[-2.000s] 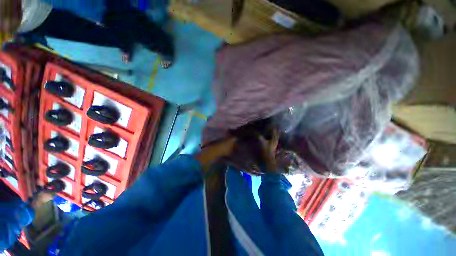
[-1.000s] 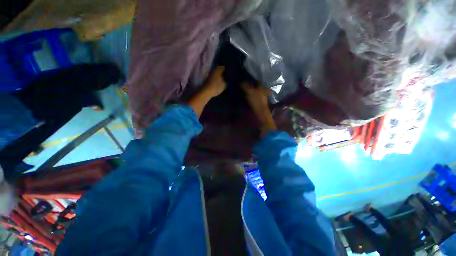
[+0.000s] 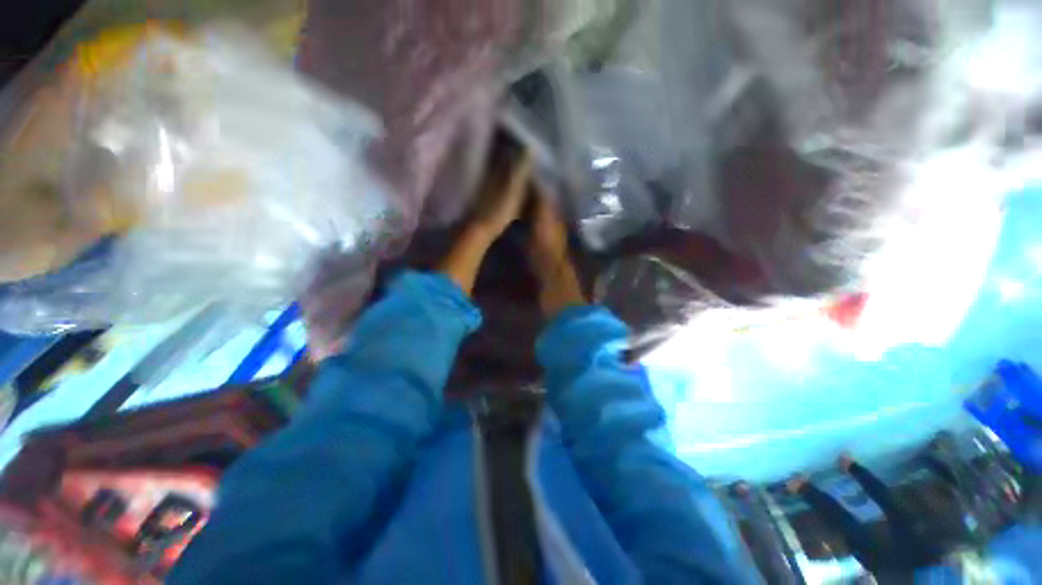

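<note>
A large brownish-purple heap (image 3: pixel 400 69) under clear plastic (image 3: pixel 708 126) fills the upper middle. My left hand (image 3: pixel 499 200) and my right hand (image 3: pixel 548 234) reach into a dark opening in it, close together. Both hands are bare and blurred. The fingertips are hidden in shadow and plastic, so I cannot tell what they hold, if anything.
Crumpled clear plastic (image 3: pixel 194 171) lies at the upper left. A red compartment tray (image 3: pixel 126 503) with black curled bands is at the lower left. A blue stool (image 3: pixel 1011 406) stands at the far right. A person's dark-clothed legs (image 3: pixel 857 514) show at the lower right.
The view has swung off the red trays and onto the heap. My hands have come closer together in the opening. Clear plastic now shows at the upper left.
</note>
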